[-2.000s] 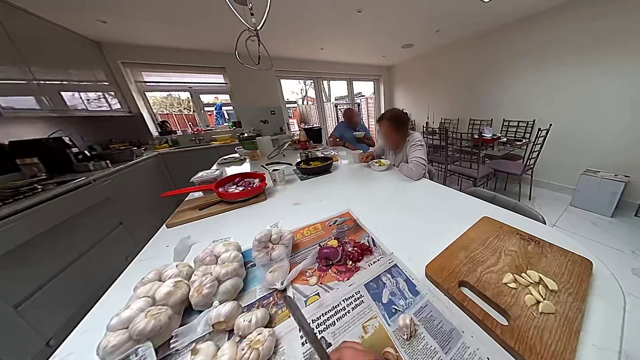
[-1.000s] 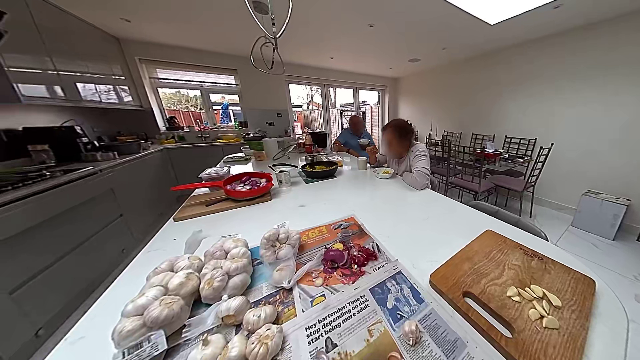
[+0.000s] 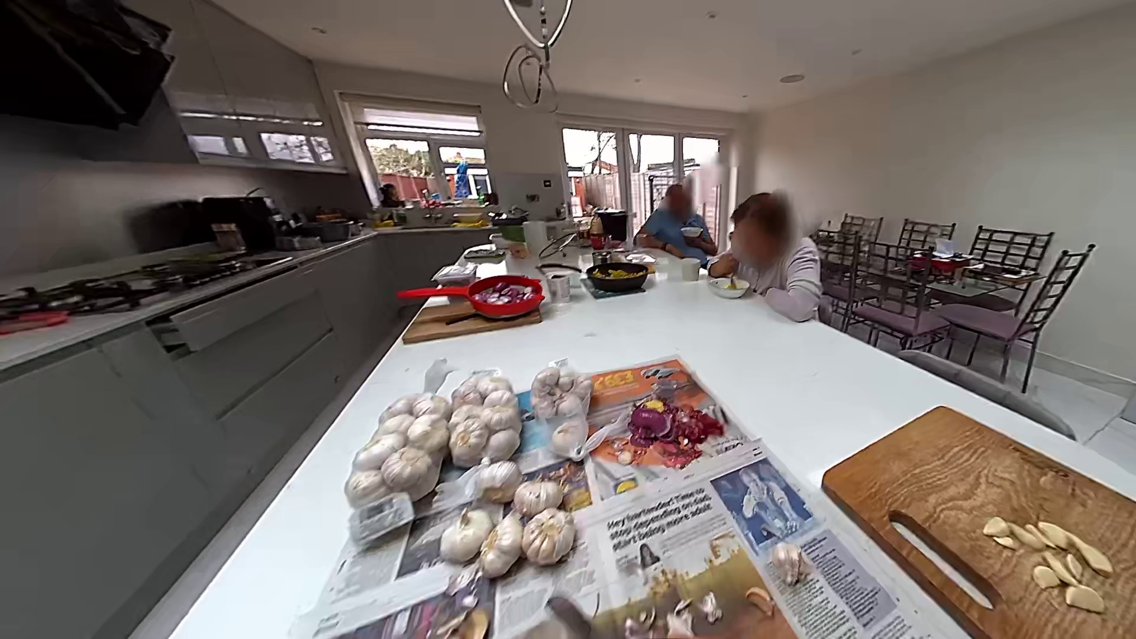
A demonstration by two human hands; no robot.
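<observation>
Neither my left hand nor my right hand can be made out. A blurred dark shape (image 3: 570, 616) shows at the bottom edge, too unclear to name. Whole garlic bulbs (image 3: 501, 543) lie loose on the spread newspaper (image 3: 657, 524), beside netted or bagged bulbs (image 3: 404, 453). Purple onion skins (image 3: 674, 430) are heaped on the paper's upper part. Low on the paper are a small garlic piece (image 3: 788, 563) and scattered garlic skins (image 3: 679, 619). At right, peeled garlic cloves (image 3: 1056, 550) rest on a wooden chopping board (image 3: 905, 461) with a handle slot.
Farther along the white island (image 3: 621, 333), a red frying pan (image 3: 504, 296) with chopped onion rests on another board (image 3: 426, 327). Near it stand a black pan (image 3: 616, 276) and a mug (image 3: 690, 269). Two people sit at the far end with bowls. A gas hob (image 3: 133, 284) is at left.
A hand and a knife blade, seen at the bottom edge two seconds ago, are out of sight. The view has swung somewhat to the left.
</observation>
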